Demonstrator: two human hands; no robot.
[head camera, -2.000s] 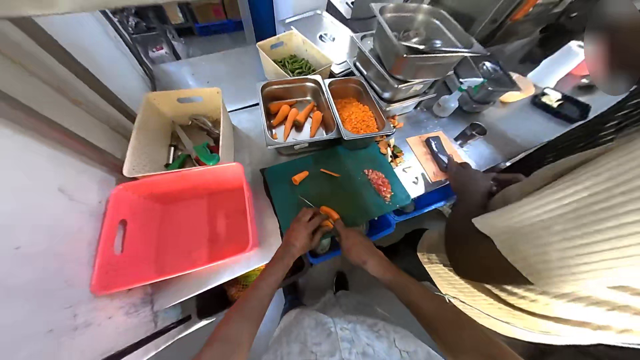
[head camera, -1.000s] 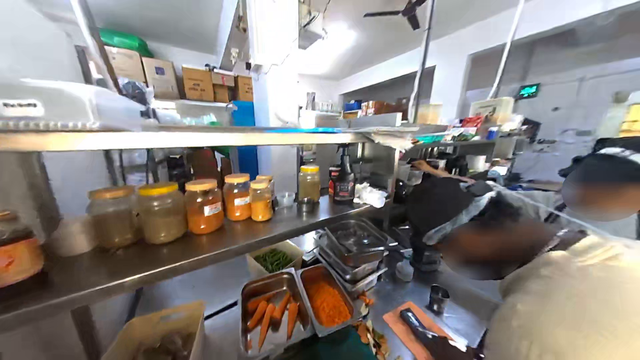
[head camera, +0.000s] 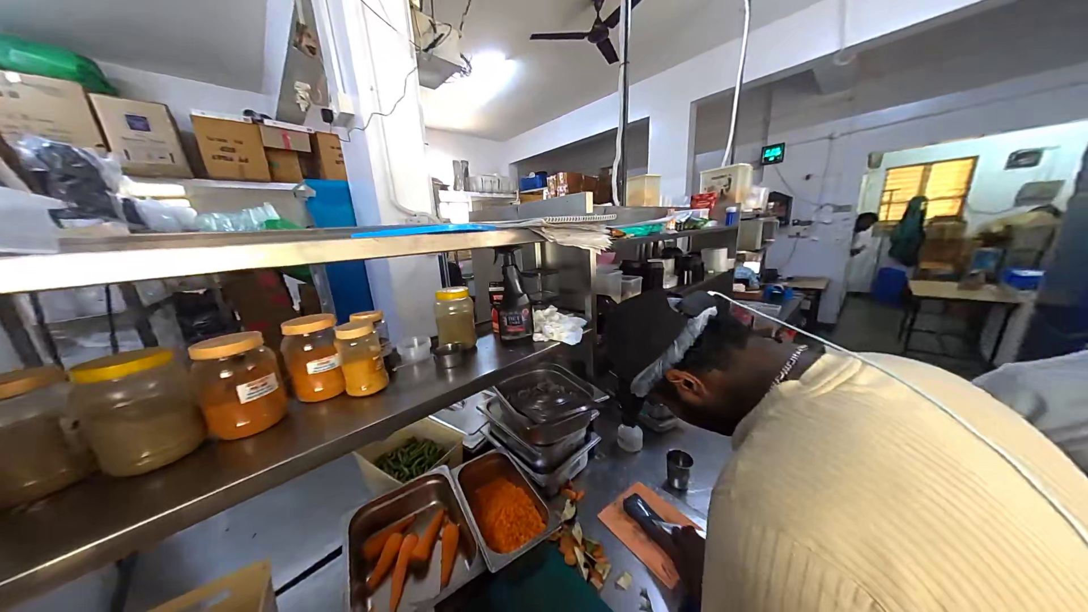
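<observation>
Neither my left hand nor my right hand shows in the head view. At the bottom edge, part of a green cutting board (head camera: 548, 585) is visible. Beyond it stand a steel pan of whole carrots (head camera: 408, 552) and a steel pan of chopped carrot (head camera: 507, 512), side by side. Vegetable trimmings (head camera: 582, 552) lie to the right of the pans. Behind them, a plastic bin holds green chillies or beans (head camera: 414, 459).
A co-worker in a cream top (head camera: 884, 476) leans over an orange cutting board (head camera: 637, 531) at right. A steel shelf (head camera: 280, 455) with spice jars (head camera: 242, 387) crosses above the counter. Stacked steel pans (head camera: 544, 416) and a steel cup (head camera: 678, 469) stand behind.
The view has swung up from the counter to the shelves and room. Both my hands, seen at the carrot pieces two seconds ago, are out of view.
</observation>
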